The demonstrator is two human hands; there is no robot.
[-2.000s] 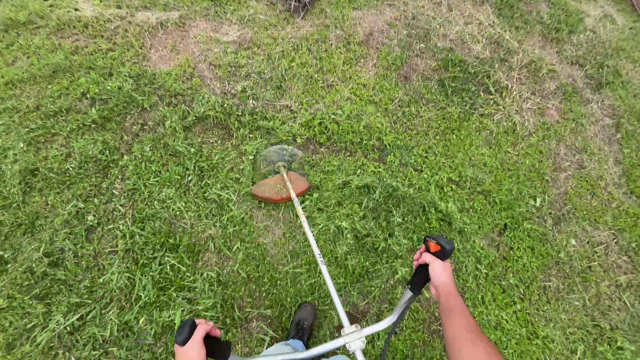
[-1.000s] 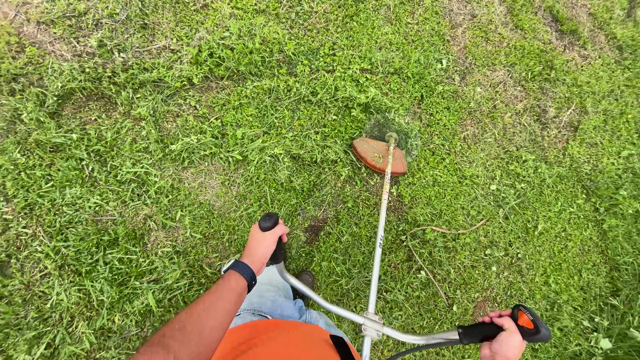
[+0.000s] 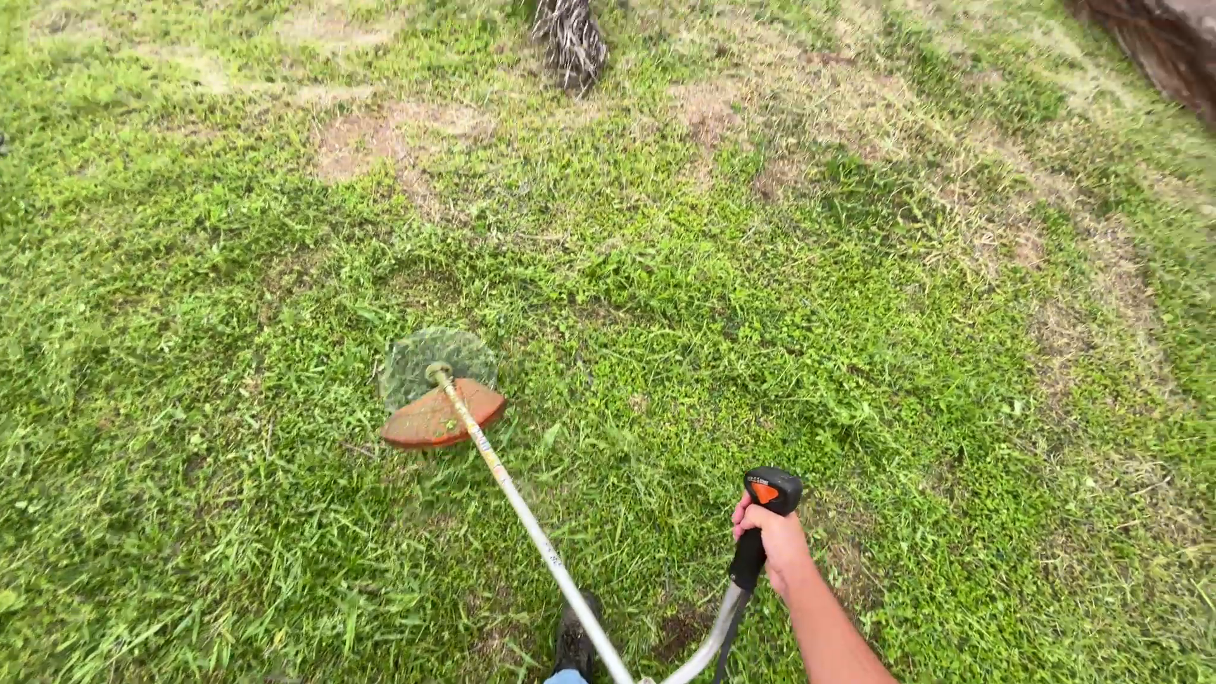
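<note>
My right hand (image 3: 774, 541) is closed around the black grip (image 3: 750, 559) of a brush cutter's handlebar, below its black and orange control head (image 3: 772, 490). The metal shaft (image 3: 537, 532) slants up and left to an orange guard (image 3: 444, 415), dusted with grass bits. Beyond the guard, the cutting head shows as a blurred disc (image 3: 439, 366) just over the grass. My left hand and the left end of the handlebar lie outside the view.
Green grass (image 3: 617, 313) with dry, brownish patches (image 3: 399, 133) surrounds the cutter head. A bundle of dry, grey plant matter (image 3: 570, 43) stands at the top. A brown, rock-like edge (image 3: 1164, 47) is at the top right. My dark boot (image 3: 576, 641) is beside the shaft.
Since one second ago the cutter head has swung left, and the right grip has turned more upright. My left hand, on its grip in both earlier frames, has left the view, which has shifted.
</note>
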